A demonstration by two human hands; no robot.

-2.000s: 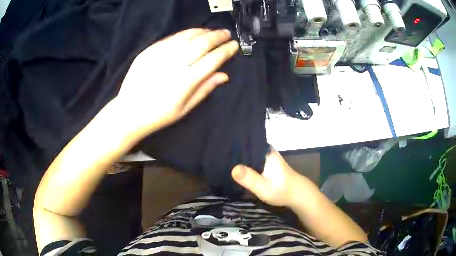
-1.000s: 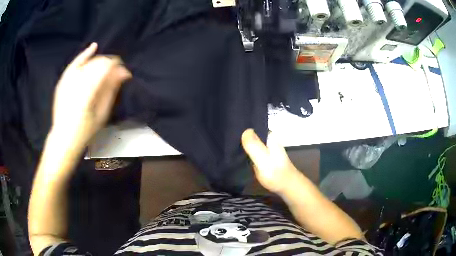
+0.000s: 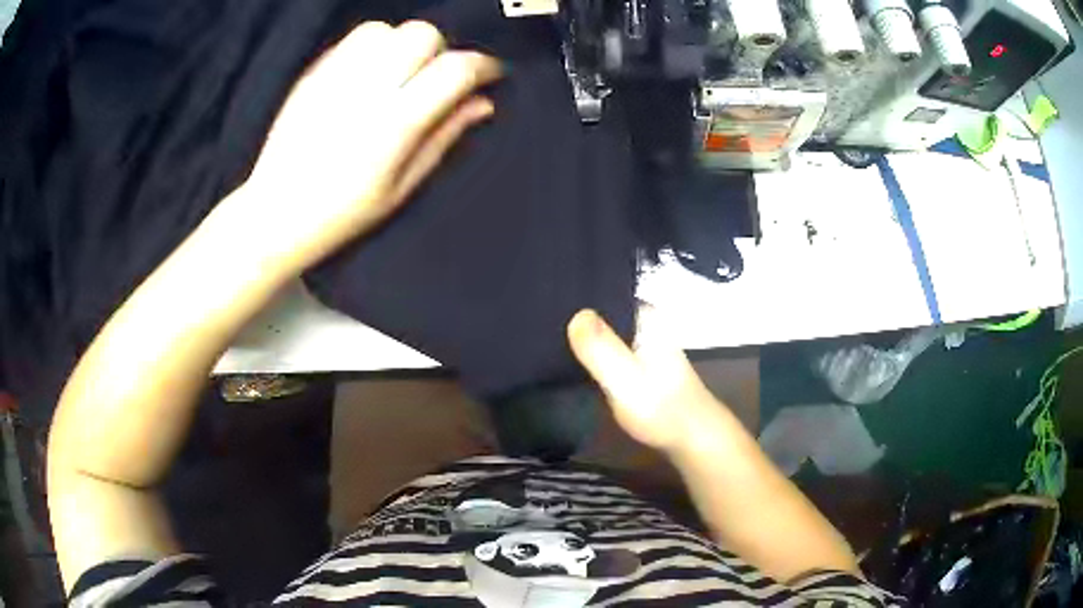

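A dark garment piece [image 3: 499, 238] lies over the left of the table and hangs over its front edge towards my lap. Its right part runs up to the presser foot [image 3: 590, 105] of the overlock machine [image 3: 760, 119]. My left hand [image 3: 368, 119] lies on the cloth left of the presser foot, palm down, fingers slightly curled. My right hand [image 3: 635, 374] holds the cloth's right edge at the table front, thumb on top and fingers hidden beneath.
White tension knobs [image 3: 831, 30] and a control box [image 3: 1004, 54] with a red light stand at upper right. Black trimmings [image 3: 713, 255] lie on the white table [image 3: 831, 273]. A clear plastic bag [image 3: 867, 366] and green cord [image 3: 1045, 439] are below at right.
My left hand swung out left over the cloth and is now back up near the presser foot. My right hand sits slightly higher than at first. The cloth's lower left edge has shifted.
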